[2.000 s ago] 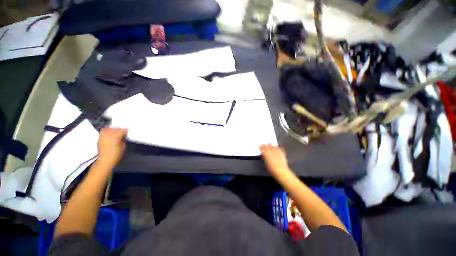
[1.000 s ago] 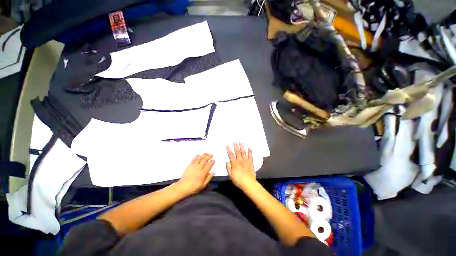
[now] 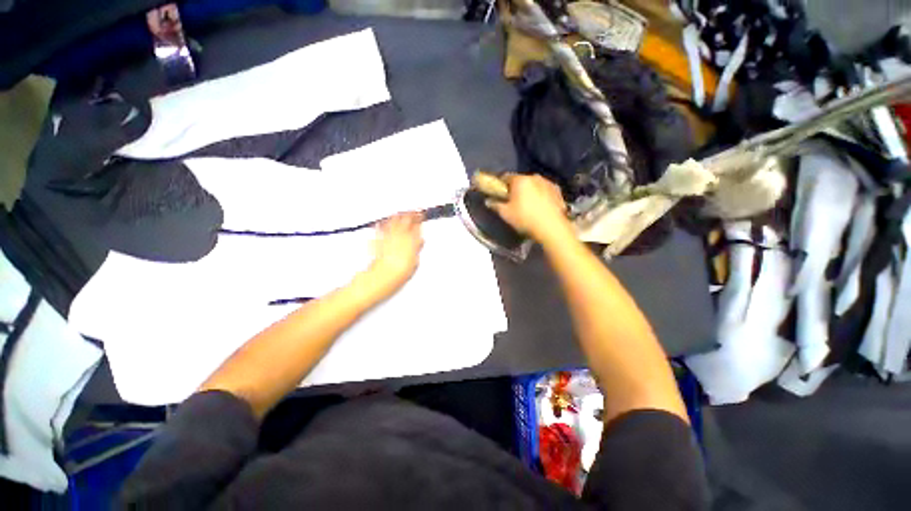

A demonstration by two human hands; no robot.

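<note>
A large white garment panel [image 3: 400, 334] lies flat on the dark pressing table, with a long dark seam [image 3: 290, 233] running lengthwise. My left hand [image 3: 400, 248] rests on the panel at the seam; it partly hides the short dark line below. My right hand [image 3: 531, 205] holds the light handle of the steam iron [image 3: 489, 222]. The iron's tip and curved edge are at the panel's right edge, by the seam's end. A slimmer white piece [image 3: 270, 100] lies at the far side, with dark speckled cloth [image 3: 170, 200] beside it.
A black cloth bundle [image 3: 569, 130] lies beyond the iron. A wrapped hose [image 3: 739, 165] crosses from the right. Black-and-white pieces [image 3: 824, 259] hang at the right. A blue basket [image 3: 524, 424] with cones is below the table edge. White pieces [image 3: 35, 369] hang at the left. A phone [image 3: 172, 45] lies at the far edge.
My right hand has left the panel, taken hold of the iron's handle and brought the iron to the panel's right edge. My left hand has moved up to the seam. The view has shifted.
</note>
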